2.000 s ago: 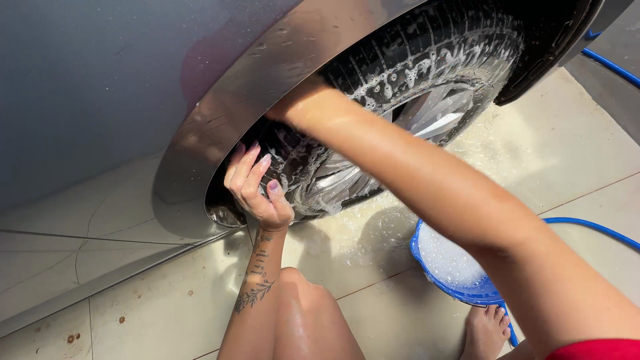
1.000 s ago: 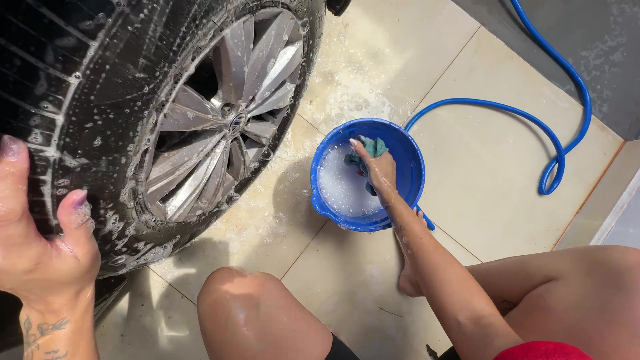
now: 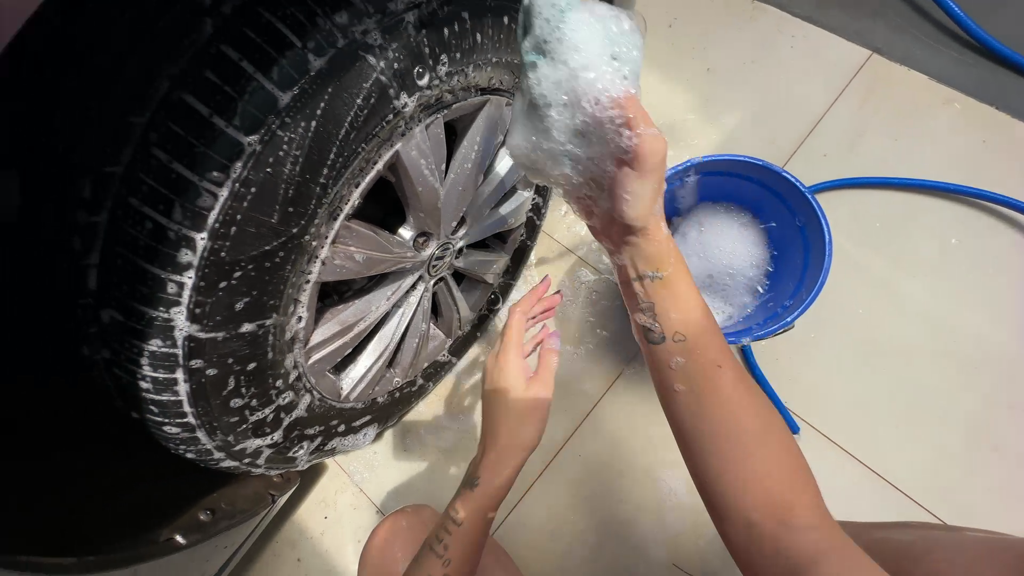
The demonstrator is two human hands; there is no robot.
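At the top centre my right hand grips a foam-covered cloth, held up in front of the wheel's right edge; suds hide most of the cloth and my fingers. My left hand is empty, its fingers apart, just right of the wheel's lower edge. The car tyre is wet and streaked with soap. Inside it sits a grey alloy wheel rim with a Volkswagen centre cap. Right of my right forearm stands a blue bucket holding soapy water with white foam.
A blue hose runs from behind the bucket to the right edge, and another stretch shows below the bucket. Pale floor tiles lie underneath. At the lower left is the car's dark wheel arch edge. My knees show along the bottom.
My right hand has come out of the bucket with the cloth, which is now thick with foam, and moved up beside the wheel. My left hand has left the tyre's tread side.
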